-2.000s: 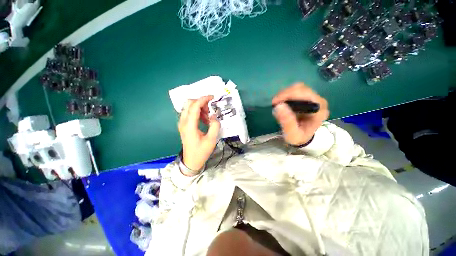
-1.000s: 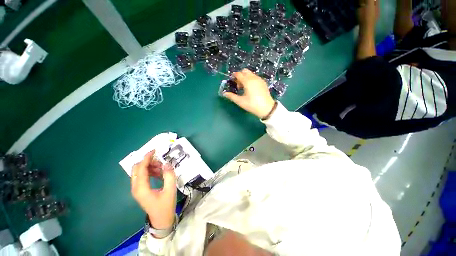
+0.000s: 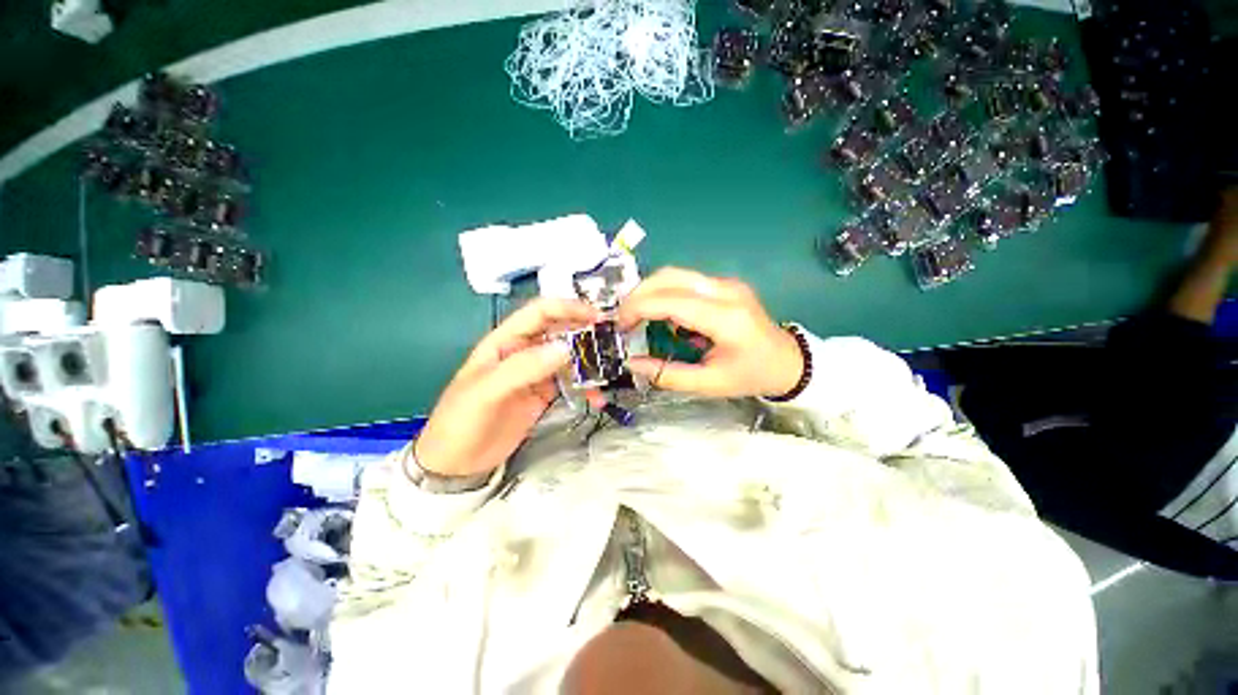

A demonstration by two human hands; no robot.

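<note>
A white camera housing (image 3: 536,254) lies on the green mat in front of me, its arm pointing left and its open body towards me. A dark camera module (image 3: 597,356) with clear edges is held over the housing body between both hands. My left hand (image 3: 502,387) grips the module from the left. My right hand (image 3: 720,340) has its fingertips at the module's right side. Short dark leads hang below it at the near edge. The fingers partly hide the housing body.
Many camera modules (image 3: 937,170) lie at the right, a smaller group (image 3: 177,183) at the left. A white wire pile (image 3: 604,61) is at the back. White cameras (image 3: 136,360) stand at the left edge, above a blue bin (image 3: 204,543). A person's arm (image 3: 1208,278) shows at far right.
My right hand has come back from the module pile to the housing. A camera module is now between both hands over the housing. The view has turned back towards the left.
</note>
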